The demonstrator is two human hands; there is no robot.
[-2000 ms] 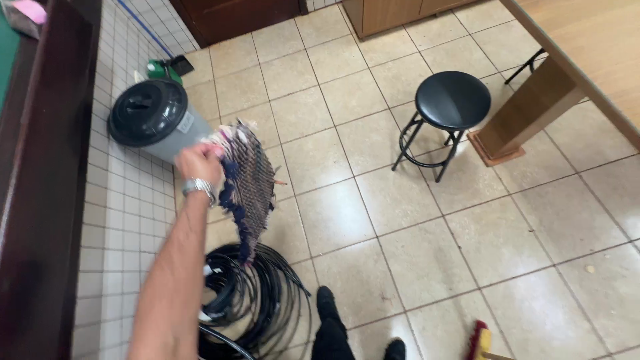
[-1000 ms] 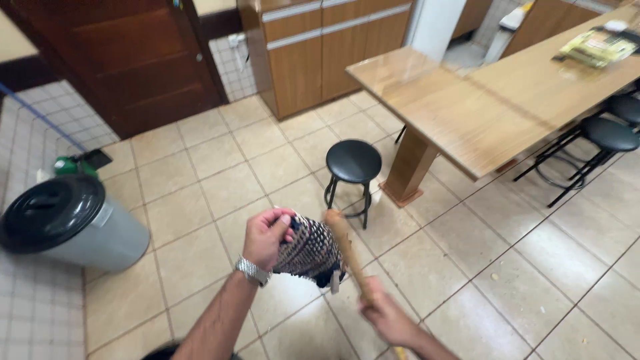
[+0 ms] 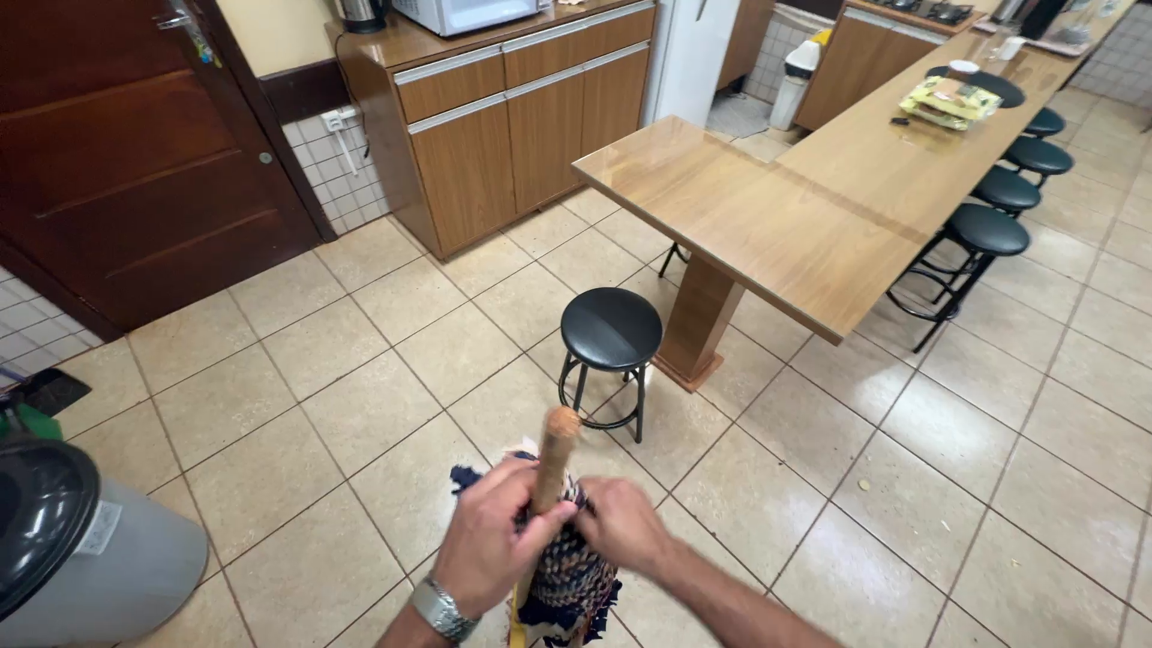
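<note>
A brown wooden stick (image 3: 555, 454) with a rounded end stands up between my hands, at the lower middle of the view. My left hand (image 3: 493, 531), with a metal watch at the wrist, is closed round the stick and the edge of a woven rag (image 3: 571, 576). The rag is dark blue, white and pinkish with frayed edges, and it hangs along the stick. My right hand (image 3: 625, 526) grips the rag's upper right part, close beside the stick. Below my hands something yellow shows at the stick's lower part; the rest is hidden.
A black round stool (image 3: 612, 330) stands just ahead, beside the leg of a wooden counter (image 3: 747, 198). Several more stools line its right side. A grey bin (image 3: 144, 549) with a black lid is at lower left. Behind are a wooden cabinet (image 3: 468, 153) and a dark door (image 3: 162, 153).
Two seconds ago my left hand held the rag alone; one second ago my right hand held the stick beside it. Now my left hand is round the stick and my right hand is on the rag.
</note>
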